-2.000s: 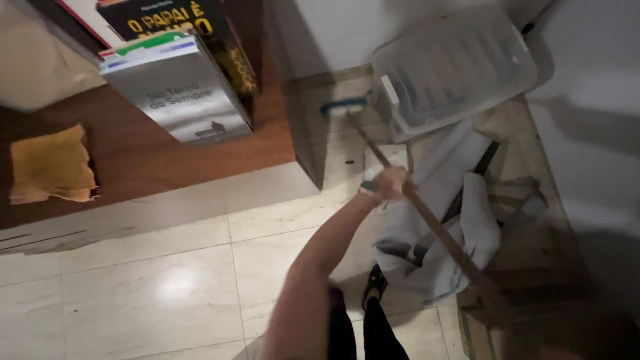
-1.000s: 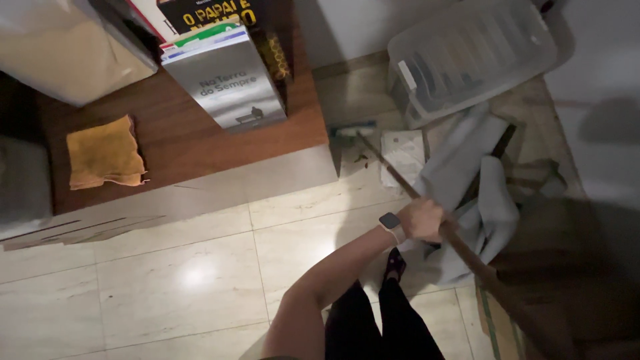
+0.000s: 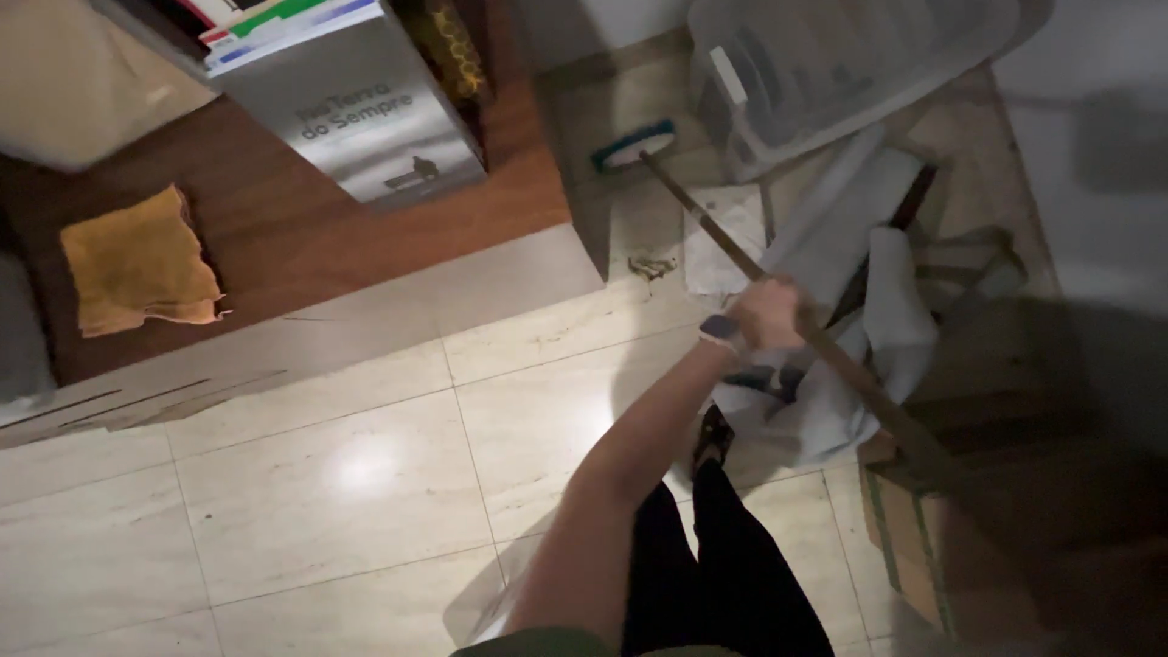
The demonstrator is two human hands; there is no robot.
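Observation:
My left hand (image 3: 771,313), with a dark watch on its wrist, is closed around the wooden handle (image 3: 849,370) of a broom or floor brush. The handle slants from the dark lower right to the blue-edged head (image 3: 634,146), which is on the floor between the wooden cabinet and the clear plastic bin. Below the head, a small patch of dark debris (image 3: 652,266) lies on the tiles beside a flat white sheet or bag (image 3: 727,239). Grey fabric (image 3: 899,292) with dark straps lies crumpled under and beyond the handle. My right hand does not show.
The wooden cabinet (image 3: 383,246) bears upright books (image 3: 365,119) and an orange cloth (image 3: 141,260). A clear plastic bin (image 3: 849,73) stands by the wall. At lower right is a cardboard box (image 3: 912,547). My foot (image 3: 714,433) is near the fabric.
The brush head has moved away from the debris, toward the wall. My left hand has stayed on the handle. The view has shifted nearer to the floor and cabinet.

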